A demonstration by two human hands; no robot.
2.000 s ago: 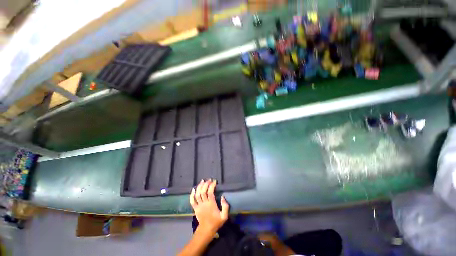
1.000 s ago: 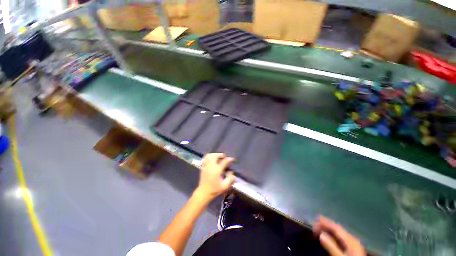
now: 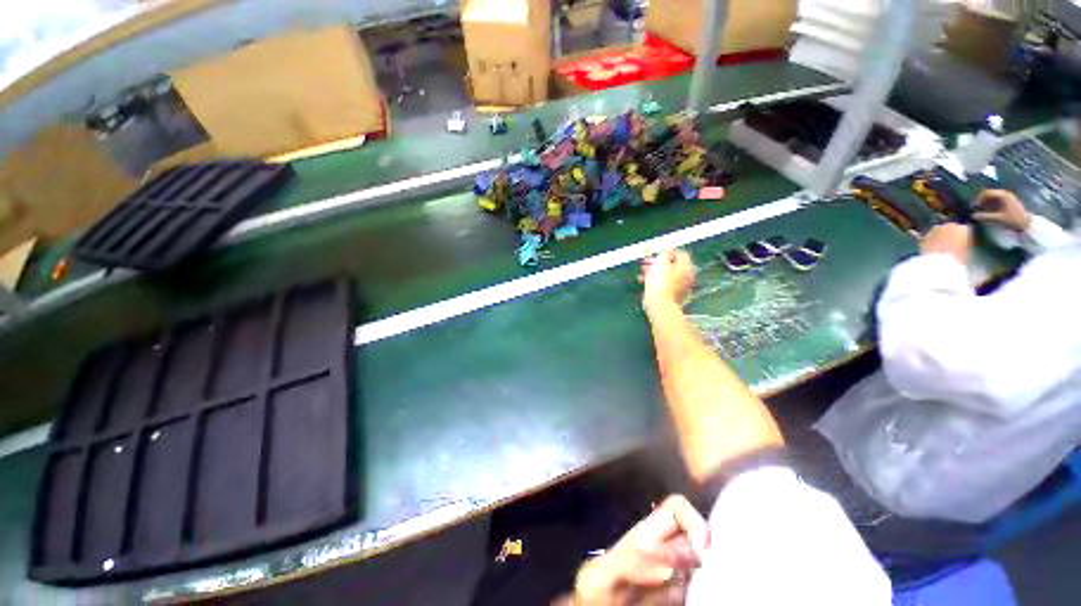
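Note:
My right arm stretches over the bench, and my right hand (image 3: 667, 278) is curled left of several small square watch bodies (image 3: 806, 252) with black faces. Whether it holds anything does not show. My left hand (image 3: 640, 559) is low at the bottom edge, bent beside my right sleeve; its fingers are partly hidden and blurred, so its grip is unclear. A black divided foam tray (image 3: 219, 432) lies at the left front with a few tiny pale bits in it. A multicoloured binder clip pile (image 3: 593, 172) lies beyond the pale rail.
A second foam tray (image 3: 184, 213) lies at the back left. A pale metal rail (image 3: 474, 298) runs along the green bench. A scratched patch (image 3: 759, 320) is below the watch bodies. A person in white sleeves (image 3: 978, 326) works at the right beside dark banded bundles (image 3: 887, 204). A metal post (image 3: 863, 101) stands behind.
The view has swung right. My left hand has left the foam tray's front edge and is now low beside my right sleeve. My right hand has reached out toward the watch bodies.

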